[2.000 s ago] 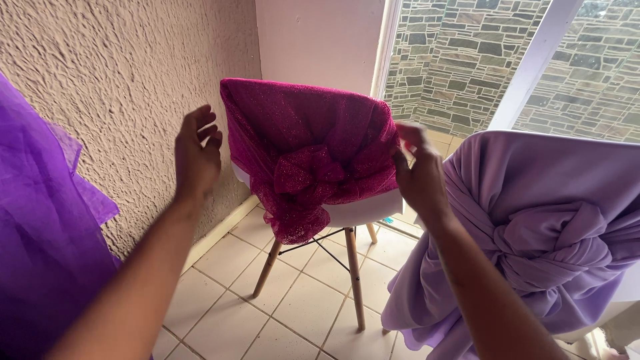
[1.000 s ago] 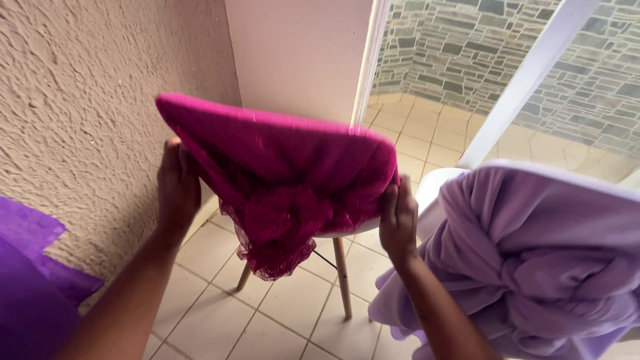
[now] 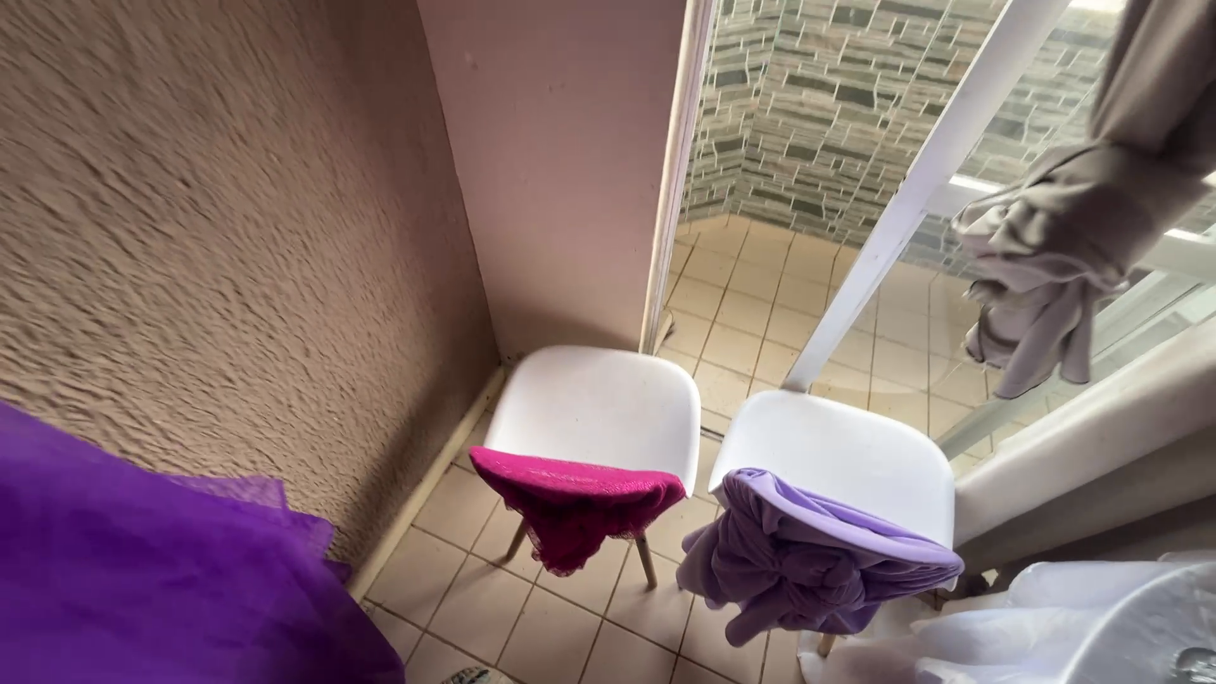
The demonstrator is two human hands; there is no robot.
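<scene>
Neither of my hands shows in the head view now. A white chair [image 3: 594, 404] with wooden legs stands near the wall corner, its backrest covered by a magenta, glittery fabric [image 3: 579, 494] gathered and hanging at the rear. To its right, a second white chair [image 3: 845, 451] has a lilac fabric [image 3: 822, 560] over its backrest, tied in a large knot at the back. Purple sheer fabric [image 3: 171, 570] fills the lower left.
A textured wall [image 3: 228, 218] rises on the left. Behind the chairs is a white-framed glass door [image 3: 912, 199]. A knotted grey curtain [image 3: 1073, 228] hangs at the right. White sheer fabric [image 3: 1026, 617] lies at the lower right.
Both hands were at the sides of the magenta-covered backrest and have left the view. The view has moved back and up, so both chair seats now show.
</scene>
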